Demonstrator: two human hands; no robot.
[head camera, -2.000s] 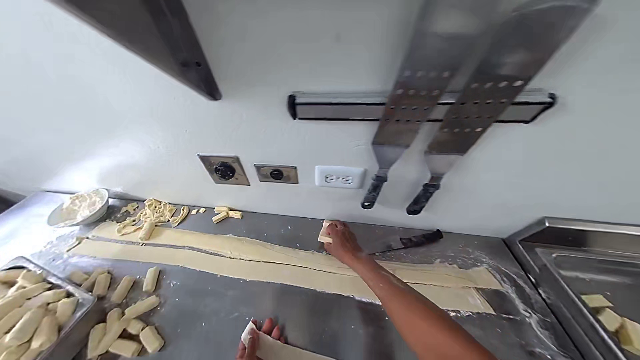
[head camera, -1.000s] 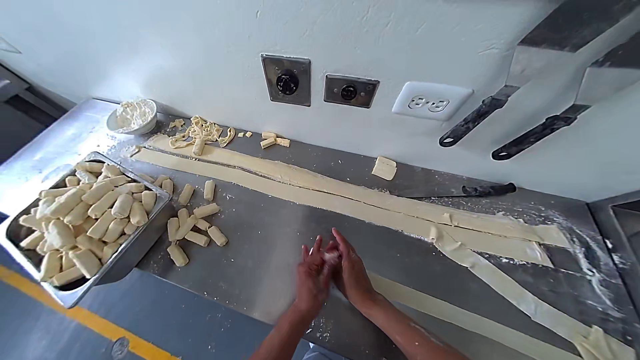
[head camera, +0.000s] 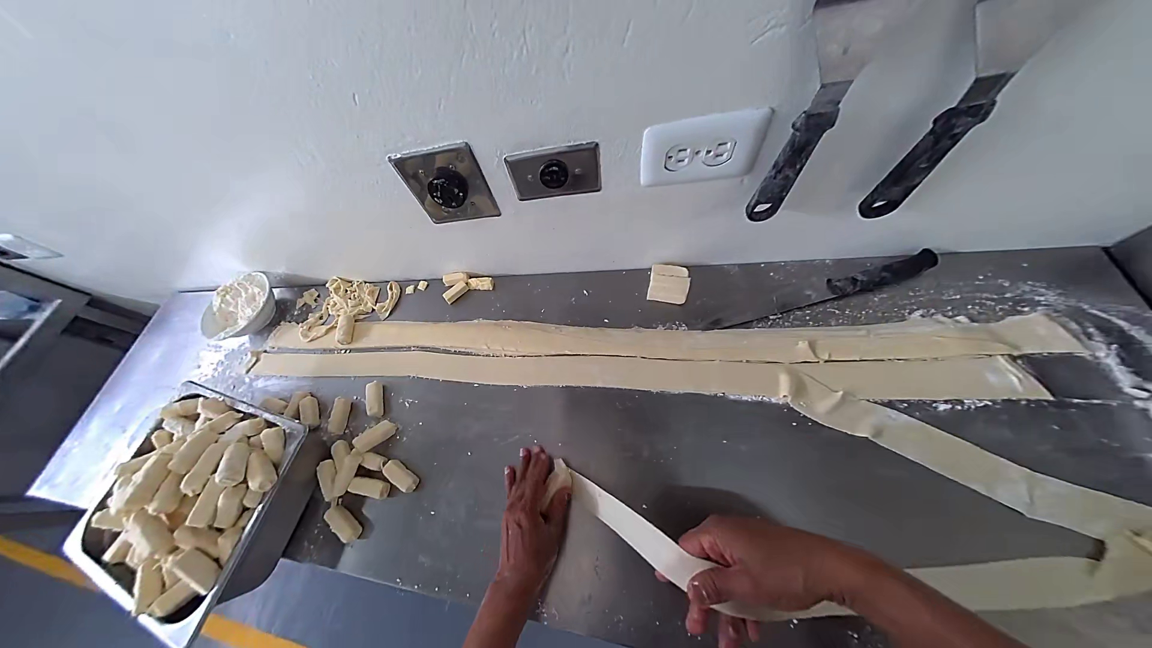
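My left hand (head camera: 533, 517) rests on the steel counter, with its thumb and fingers at the narrow end of a dough strip (head camera: 630, 522). My right hand (head camera: 747, 571) grips that same strip farther right, lifting part of it. The strip runs on to the right edge, where it meets a folded length of dough (head camera: 981, 477). Behind my hands, two long flat dough strips (head camera: 576, 371) lie side by side. Several short dough rolls (head camera: 369, 487) lie to the left of my left hand.
At left, a steel pan (head camera: 301, 441) is heaped with dough rolls. Behind it stand a bowl of white flour-like powder (head camera: 241, 306) and dough scraps (head camera: 351, 297). A knife (head camera: 882, 273) and stacked pale slabs (head camera: 669, 283) lie near the wall. Two spatulas (head camera: 931, 153) hang above.
My hands were together over the counter a second ago; now they are apart on the dough strip, the right one holding it.
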